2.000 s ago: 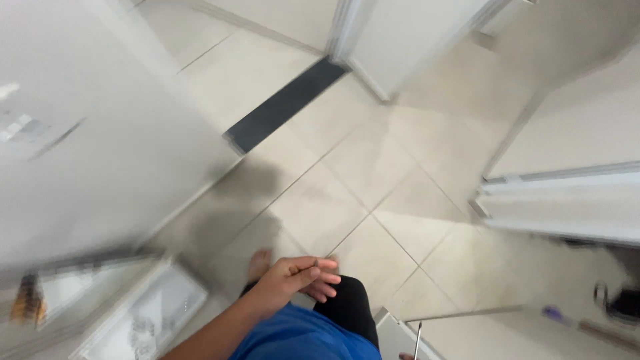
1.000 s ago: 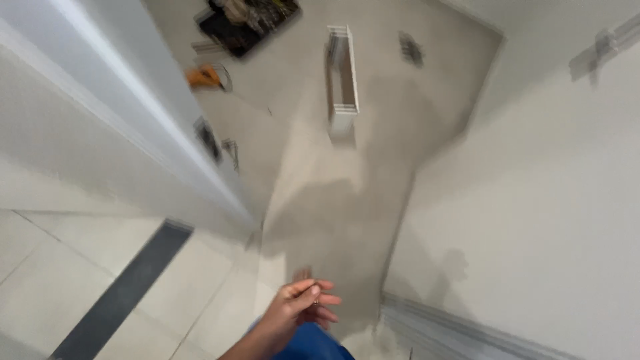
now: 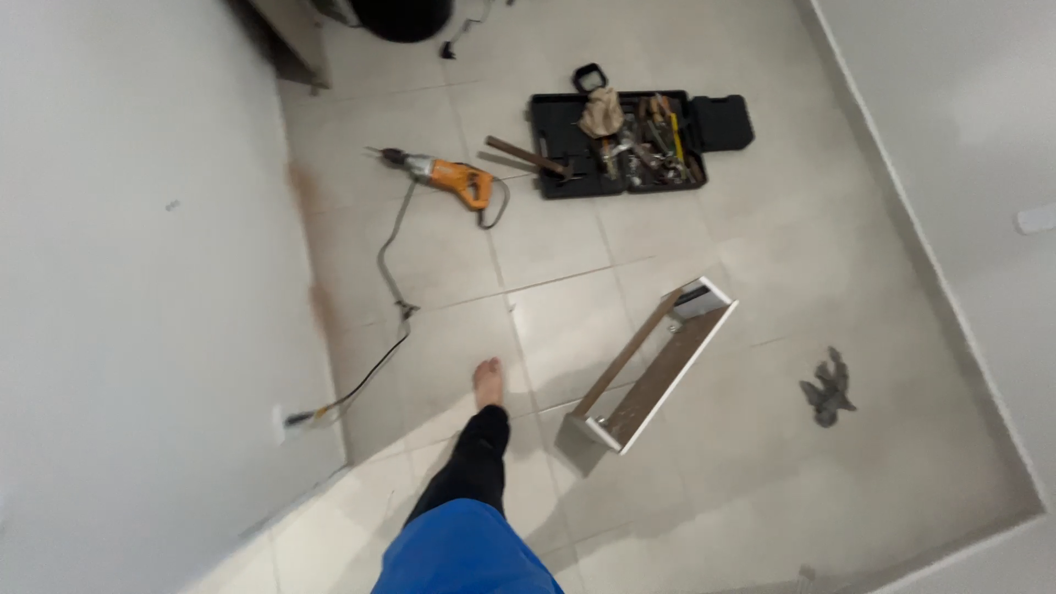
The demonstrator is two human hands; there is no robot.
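Observation:
Neither my left hand nor my right hand shows now. On the tiled floor ahead lies an orange power drill (image 3: 452,176) with a bit in its chuck and its cord trailing toward the wall. To its right is an open black tool case (image 3: 569,183) full of mixed hand tools, with a beige cloth (image 3: 601,113) on it. A hammer (image 3: 528,154) rests with its head on the case's left edge and its handle over the tiles. Nearer me stands a narrow white and brown drawer-like frame (image 3: 670,375), set diagonally.
A crumpled grey cloth or glove (image 3: 828,388) lies at the right. A cord plug (image 3: 299,419) meets the left wall near a socket. A black round object (image 3: 404,15) is at the top. Walls run along both sides, and my bare foot (image 3: 488,382) is left of the frame.
The view has swung from the doorway over the room's floor. A hand, visible low in both earlier frames, has left the view.

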